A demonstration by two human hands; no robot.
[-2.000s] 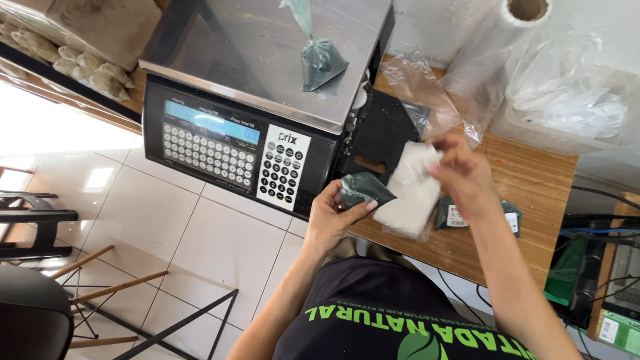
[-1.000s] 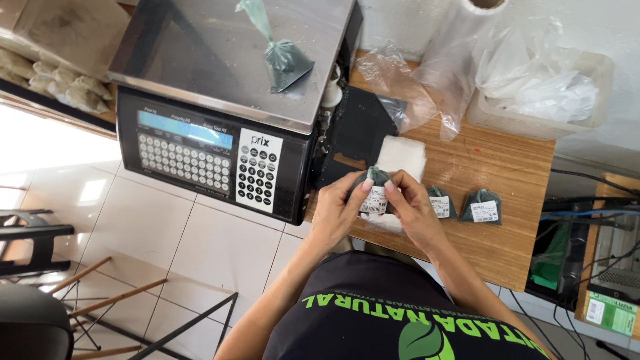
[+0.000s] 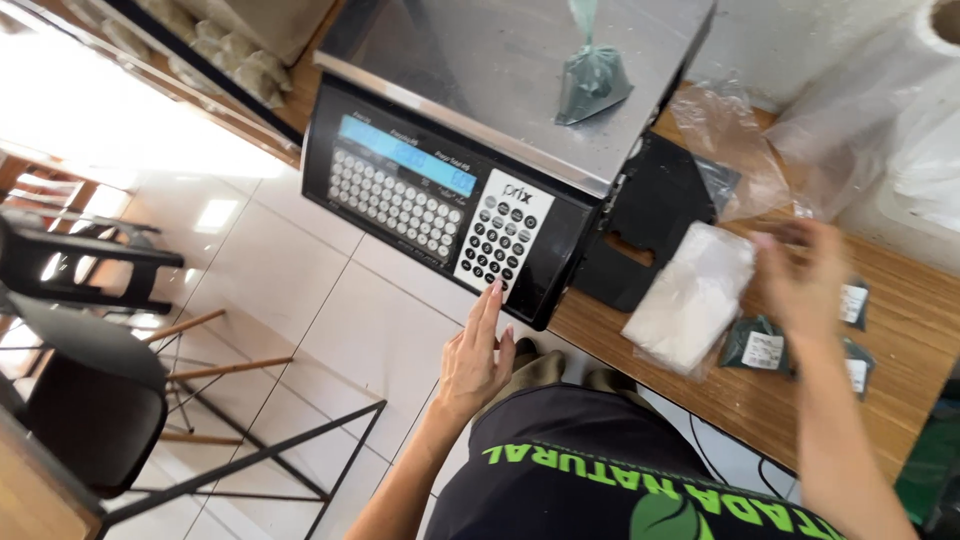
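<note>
My left hand touches a key low on the keypad of the black label scale with a fingertip and holds nothing. A tied plastic bag of dark green powder rests on the scale's steel plate. My right hand, blurred, is over the wooden table beside a stack of white plastic bags; whether it holds anything is unclear. Just below that hand lies a labelled bag of dark powder, and two more labelled bags lie to its right, partly behind the hand and forearm.
A black plate with a slot stands between scale and white bags. Crumpled clear plastic and a plastic film roll are behind. A black chair and dark metal frame stand on the floor at left.
A labelled bag that both hands held one second ago now lies on the table. My left hand has moved to the scale's keypad. My right hand has moved away from it, right of the white bags.
</note>
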